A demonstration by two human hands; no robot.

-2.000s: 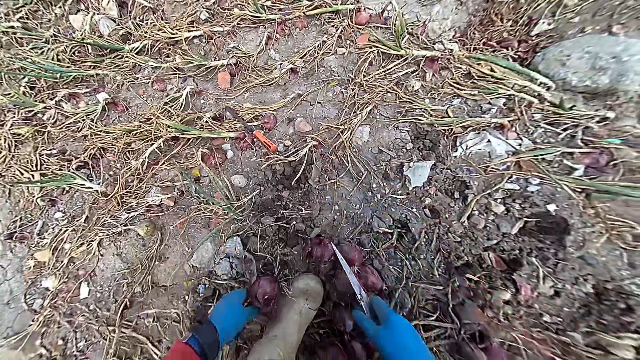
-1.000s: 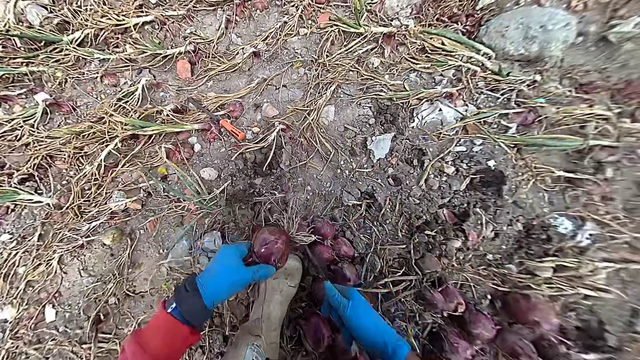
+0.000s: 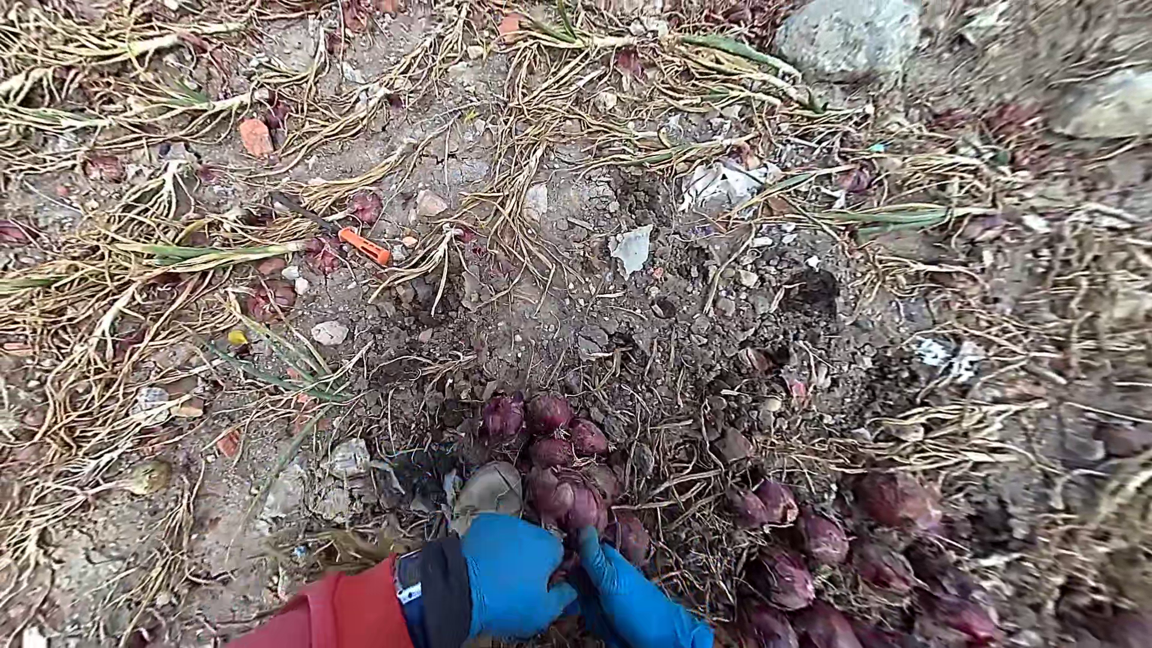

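Observation:
My left hand (image 3: 515,576), in a blue glove below a red sleeve, is at the bottom centre with its fingers curled at the near edge of a cluster of red onions (image 3: 567,495). Close against it on the right is my right hand (image 3: 634,594), also blue-gloved, its fingertips near the same onions. What either hand holds is hidden. The toe of a boot (image 3: 489,495) shows just above my left hand. The blade seen earlier at my right hand is not visible. A tool with an orange handle (image 3: 364,246) lies on the soil, upper left.
More red onions (image 3: 792,580) lie in a heap at the lower right. Dried onion tops (image 3: 117,288) cover the soil at the left and top. Large stones (image 3: 849,38) lie at the upper right, and a pale scrap (image 3: 632,249) is on the bare soil.
My left hand has moved right, beside my right hand. The onion it held a second ago is no longer visible in it. More onions now show above the boot toe.

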